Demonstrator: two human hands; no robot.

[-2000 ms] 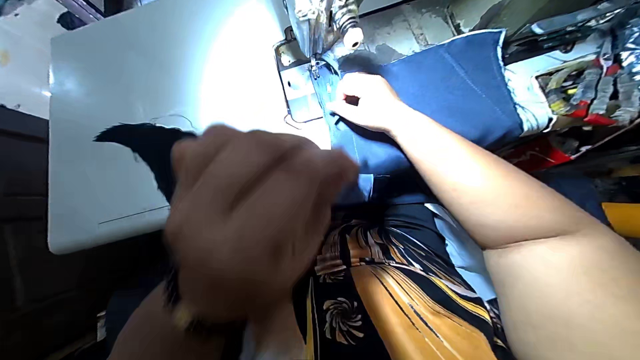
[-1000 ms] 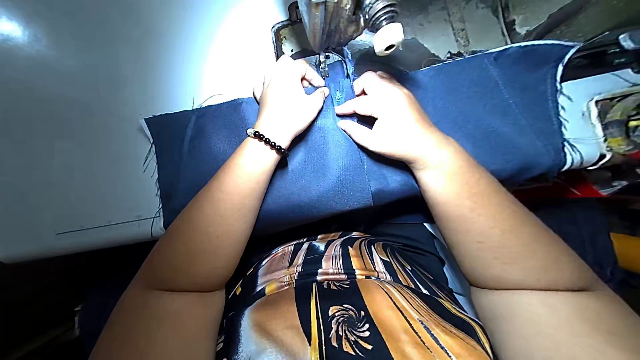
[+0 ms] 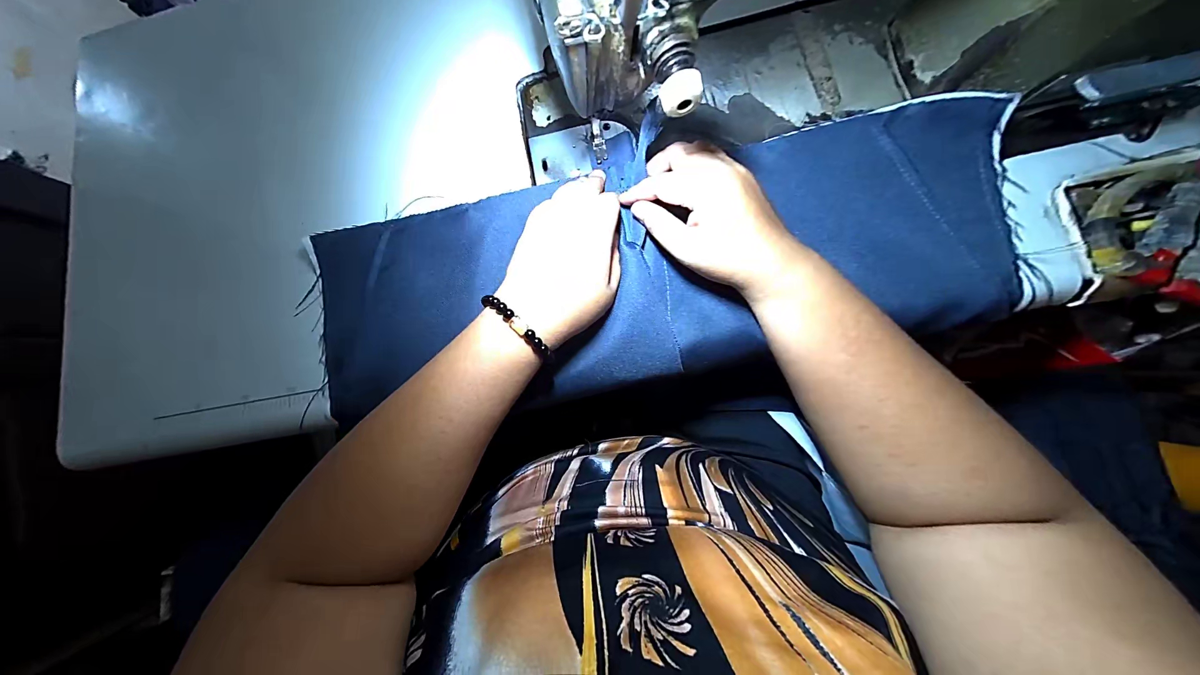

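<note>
Dark blue fabric (image 3: 422, 291) with frayed edges lies across the sewing machine bed, its upper middle part beside the presser foot (image 3: 598, 141). My left hand (image 3: 567, 253), with a beaded bracelet (image 3: 516, 326) at the wrist, rests on the fabric, its fingertips just below the presser foot. My right hand (image 3: 712, 211) pinches a narrow folded strip (image 3: 634, 225) of the fabric between thumb and fingers, right of my left hand. The sewing machine head (image 3: 600, 56) stands above both hands.
The white table top (image 3: 225, 187) extends to the left, with a dark ruled line near its front edge. A white round knob (image 3: 681, 92) juts from the machine above my right hand. At the far right is an opening (image 3: 1139, 225) with coloured items in it.
Two seconds ago my left hand was blurred in front of the table; since then it has come onto the fabric beside the presser foot. The fabric now spreads to the left, over the table.
</note>
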